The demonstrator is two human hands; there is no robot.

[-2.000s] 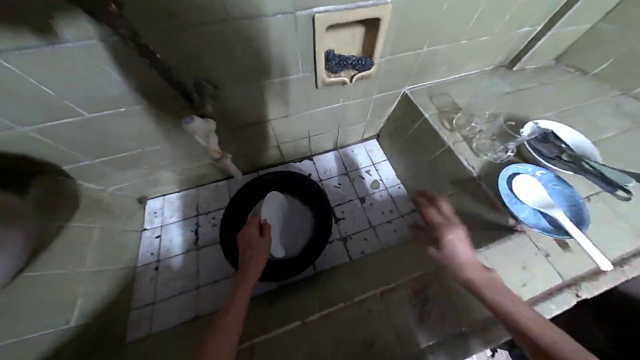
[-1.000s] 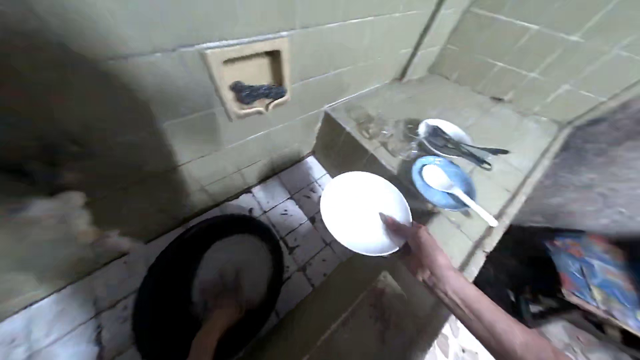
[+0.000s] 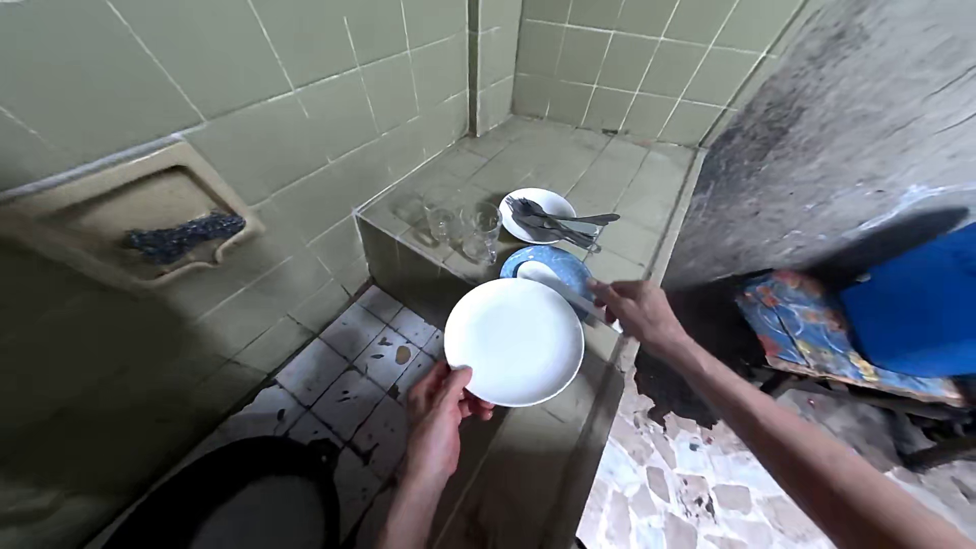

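My left hand (image 3: 442,412) grips a white plate (image 3: 515,341) by its lower left rim, thumb on top. At the right, my right hand (image 3: 637,311) pinches the handle of a white serving spoon (image 3: 537,273), whose bowl lies over a blue speckled plate (image 3: 568,263) on the tiled ledge. Behind it, a white dish (image 3: 534,197) holds several dark forks and spoons (image 3: 545,221). Several clear glasses (image 3: 480,229) stand to the left of the dishes. A black basin (image 3: 324,488) with whitish contents shows at the lower left, partly cut off.
A recessed soap dish (image 3: 175,171) with a dark scouring pad (image 3: 187,235) is set in the green tiled wall. The ledge's front edge (image 3: 610,412) drops to a patterned floor (image 3: 686,480). Farther right are a blue plastic object (image 3: 919,305) and a colourful covered surface (image 3: 820,328).
The white plate has passed from my right hand to my left, which was in the basin. My right hand has moved to the spoon's handle. The view has swung right.
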